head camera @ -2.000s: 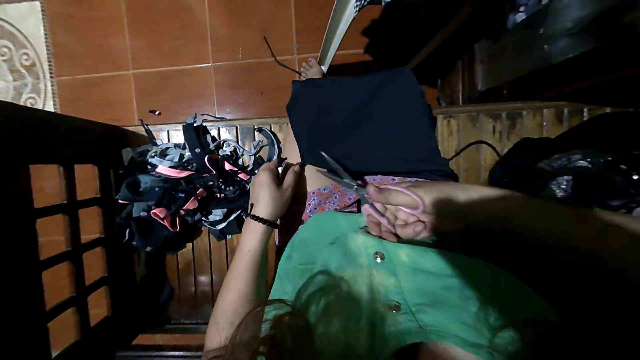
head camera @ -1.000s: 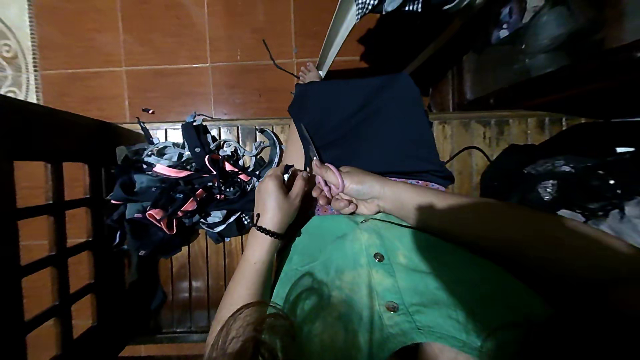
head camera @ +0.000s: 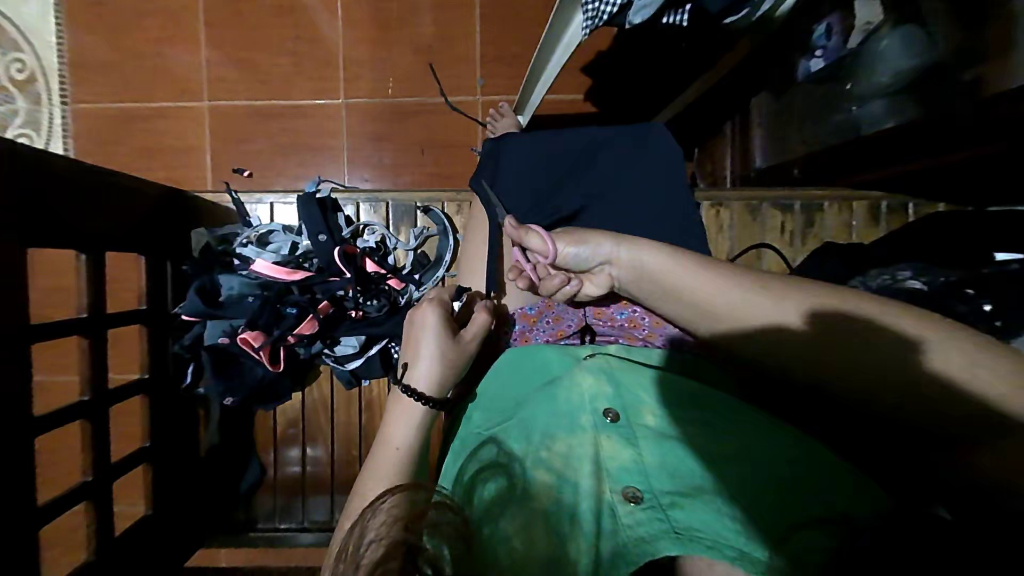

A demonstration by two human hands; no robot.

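Observation:
My right hand (head camera: pixel 560 260) has its fingers in the pink handles of a pair of scissors (head camera: pixel 534 254), whose dark blades point up and left over the lap. Pinched in my left hand (head camera: pixel 442 332), just left of the thigh, is a small piece of dark fabric, partly hidden by the fingers; a narrow dark strip runs up from near the fingertips. Dark fabric (head camera: pixel 592 180) lies over the lap. Left of my left hand, a tangled pile of black, grey and pink fabric strips (head camera: pixel 276 272) rests on the slatted wooden bench.
A dark wooden lattice armrest (head camera: pixel 96 336) stands at the left of the slatted bench (head camera: pixel 316 440). On the tiled floor (head camera: pixel 272 56) lie a thin dark strip (head camera: pixel 450 98) and a small scrap (head camera: pixel 242 172). A dark bag-like heap (head camera: pixel 944 272) sits at the right.
The scissors, held away from my left hand two seconds ago, came close to it one second ago. Now my right hand is a little apart from it again.

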